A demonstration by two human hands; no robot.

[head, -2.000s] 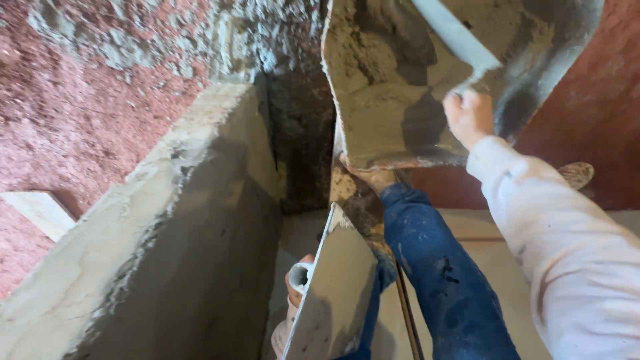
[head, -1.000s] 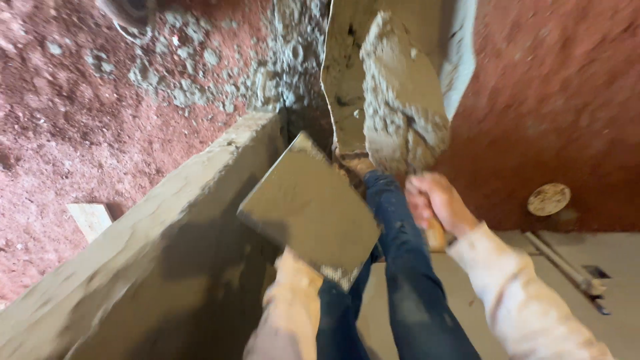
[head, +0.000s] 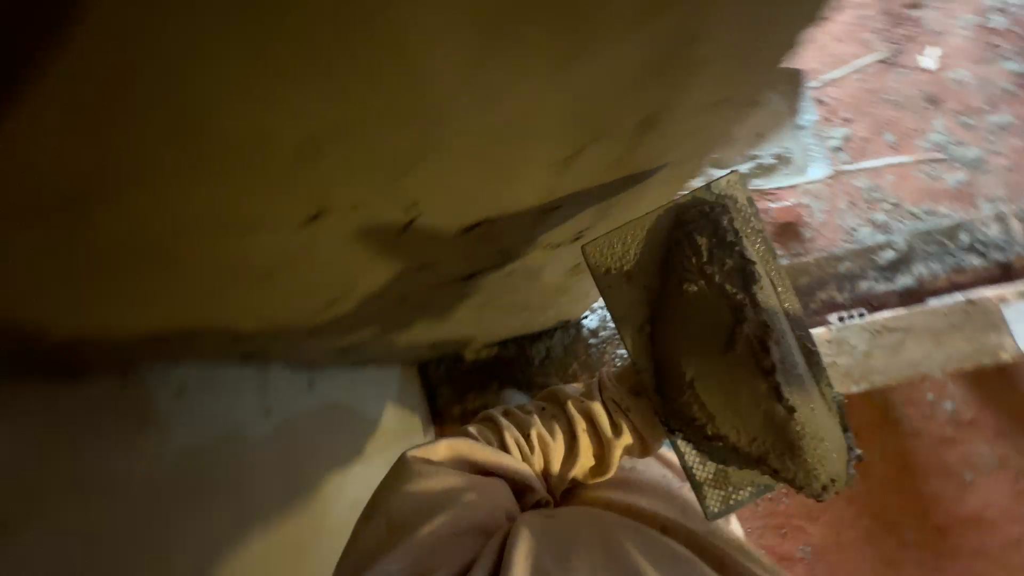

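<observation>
A plasterer's hawk (head: pixel 628 264), a thin flat plate, tilts right of centre with a thick mound of wet mortar (head: pixel 720 344) on it. The mortar reaches the plate's lower right edge. A textured patch of the plate shows at its bottom corner. The wrinkled pale sleeve (head: pixel 560 432) of my left arm rises from the bottom centre and ends behind the hawk. That plate hides my left hand, which holds it from beneath. My right hand is out of view, and no trowel shows.
A large smooth plastered surface (head: pixel 280 160) fills the upper left, close beside the hawk. To the right lie red mortar-spattered ground (head: pixel 920 216) and a pale wooden board (head: pixel 912 344). A pale flat surface (head: pixel 320 480) lies at the lower left, partly in shadow.
The view has swung strongly. The hawk, nearly bare one second ago, now bears a mound of mortar. My right hand and its loaded trowel have left the view.
</observation>
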